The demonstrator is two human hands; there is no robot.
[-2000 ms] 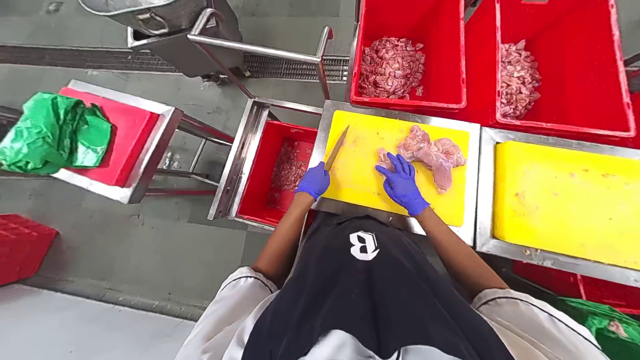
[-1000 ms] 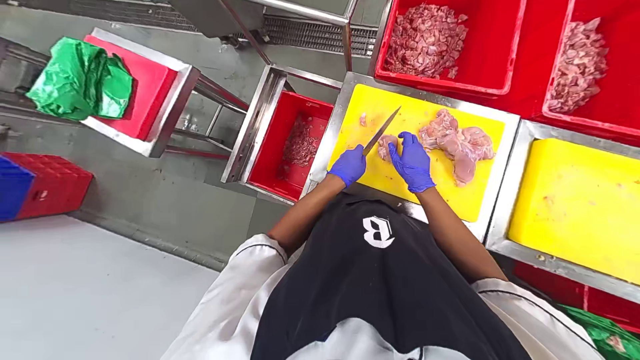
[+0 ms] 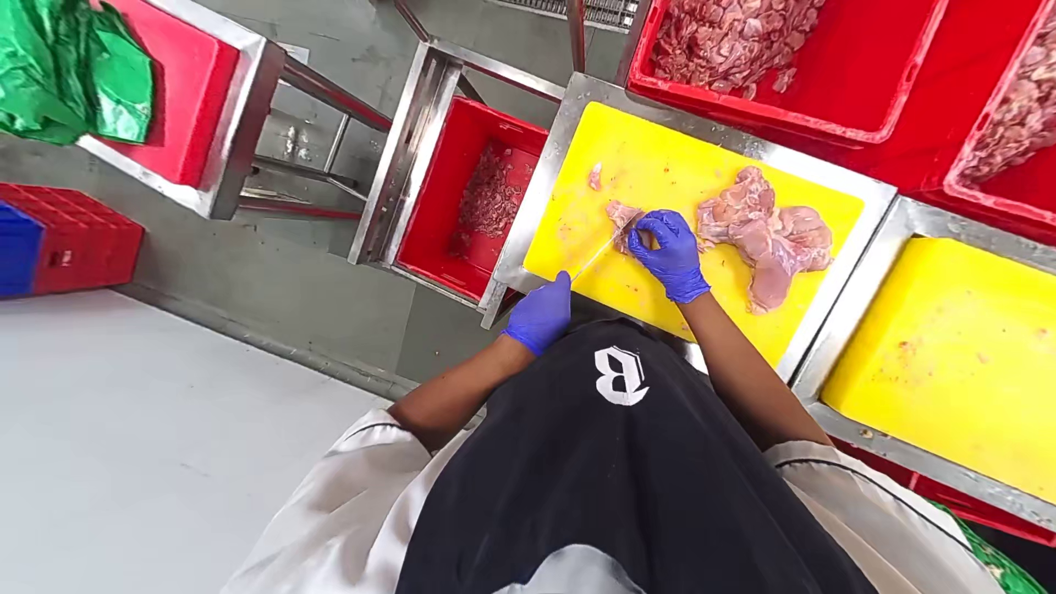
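Note:
My left hand (image 3: 540, 313), in a blue glove, is closed around the handle of a knife (image 3: 596, 257) at the near left edge of the yellow cutting board (image 3: 652, 148). The blade slants up and right to a small piece of raw meat (image 3: 620, 216). Pinching the right side of that piece is my right hand (image 3: 670, 254), also gloved in blue; its fingertips partly hide the meat and the blade's tip. Larger pieces of raw poultry (image 3: 767, 235) lie on the board to the right. A small scrap (image 3: 595, 176) rests near its upper left.
A red bin (image 3: 429, 206) with scraps sits left of the board. Red crates (image 3: 866, 66) of cut meat stand beyond it. On the right is a second yellow board (image 3: 949, 355). A red board (image 3: 186, 99) bearing green plastic (image 3: 58, 74) stands at far left, above stacked crates (image 3: 91, 239).
The knife, earlier pointing up and away over the board, now lies lower with its blade at the small meat piece. My right hand's fingers have closed on that piece. The view has shifted.

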